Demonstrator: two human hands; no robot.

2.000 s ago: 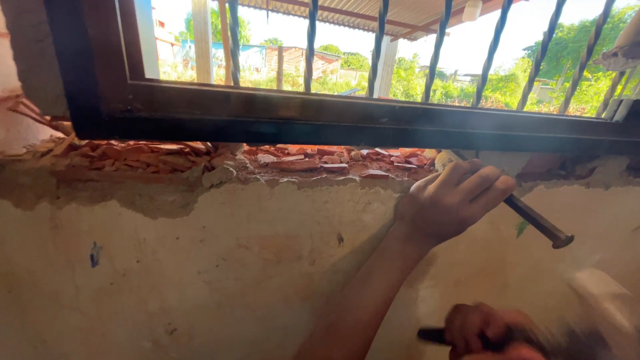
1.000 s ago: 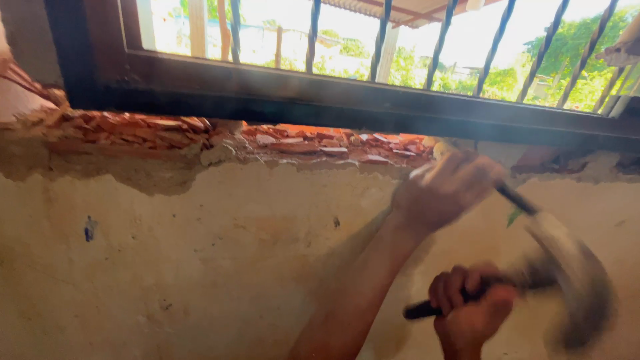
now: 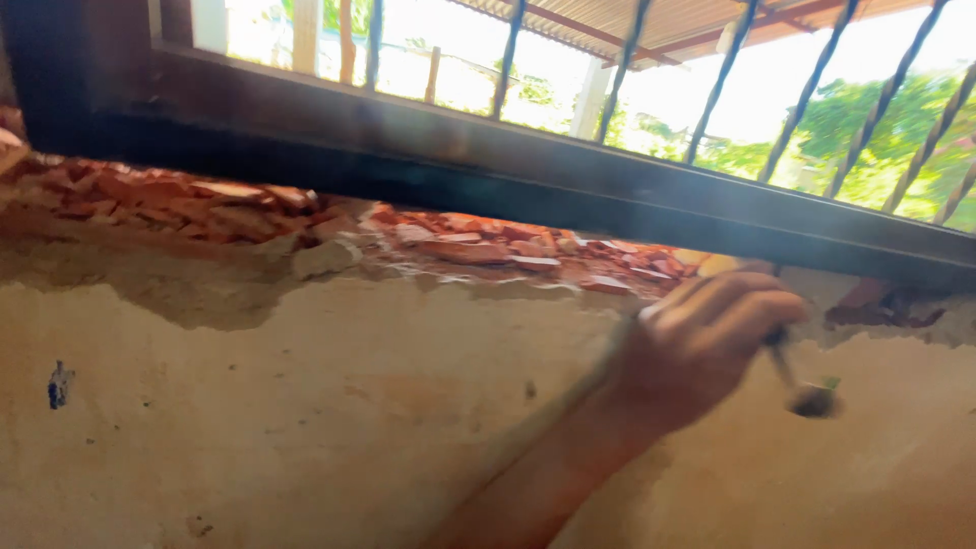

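Note:
My left hand (image 3: pixel 705 343) is closed around a dark metal chisel (image 3: pixel 785 366), just under the lower bar of the window frame (image 3: pixel 488 183). The chisel's flared striking end (image 3: pixel 814 402) points down and to the right, blurred; its other end is hidden by the hand and the frame. Broken red brick pieces (image 3: pixel 465 250) lie in the gap between frame and wall, left of the hand. My right hand and the hammer are out of view.
Twisted metal window bars (image 3: pixel 625 72) rise above the frame. More brick rubble (image 3: pixel 175 202) fills the gap at the left. Below runs a plastered wall (image 3: pixel 343 396) with a jagged, chipped top edge. Outside are posts, plants and a corrugated roof (image 3: pixel 602 23).
My right hand, seen earlier holding a hammer below the left hand, has left the view. The chisel's striking end now points more steeply downward. The view has tilted.

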